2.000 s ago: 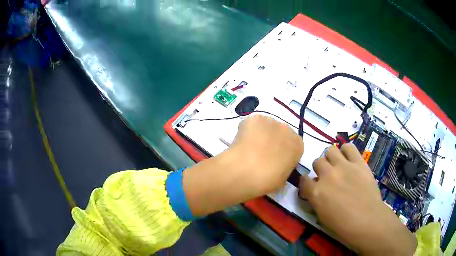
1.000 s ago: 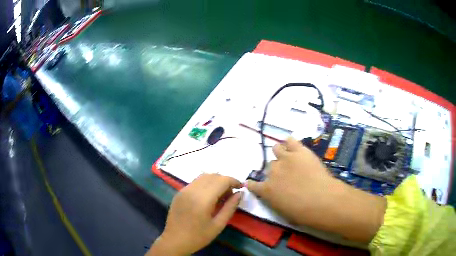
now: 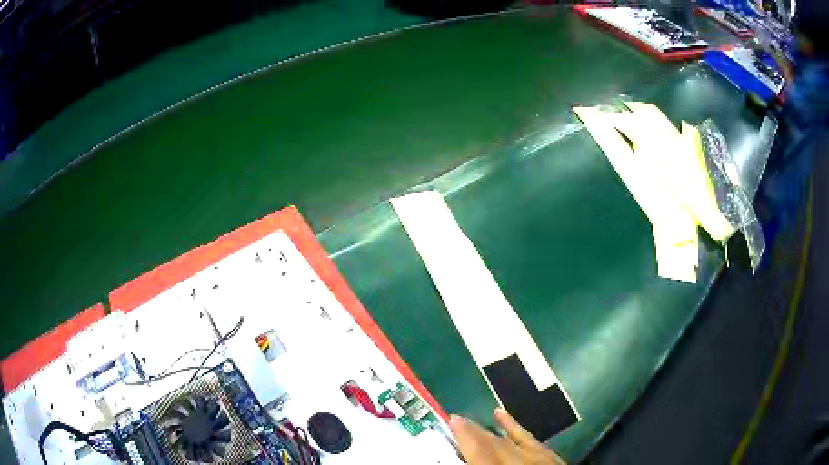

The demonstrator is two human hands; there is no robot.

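A long pale yellow release-paper strip [image 3: 464,286] lies on the green bench. A black tape patch [image 3: 530,400] with a stepped edge is on its near end. My right hand [image 3: 504,445] is at the bottom edge, partly cut off, its fingers apart. One fingertip is at the patch's near left edge; whether it touches is unclear. My left hand is not in view. The white metal back panel [image 3: 300,313] lies at the lower left, with the CPU cooler fan [image 3: 197,429], a black oval speaker [image 3: 329,432] and a green daughterboard [image 3: 414,410].
Red-orange padding [image 3: 341,295] edges the panel. Several more pale strips [image 3: 668,182] lie in a pile at the right, beside crumpled clear plastic [image 3: 732,186]. Another unit [image 3: 650,32] lies on the far bench. Part of a person in blue [image 3: 812,100] is at the far right.
The view has swung right, from the panel to the bench beside it. My left hand has left the picture. My right hand has moved from the cables to beside the black patch.
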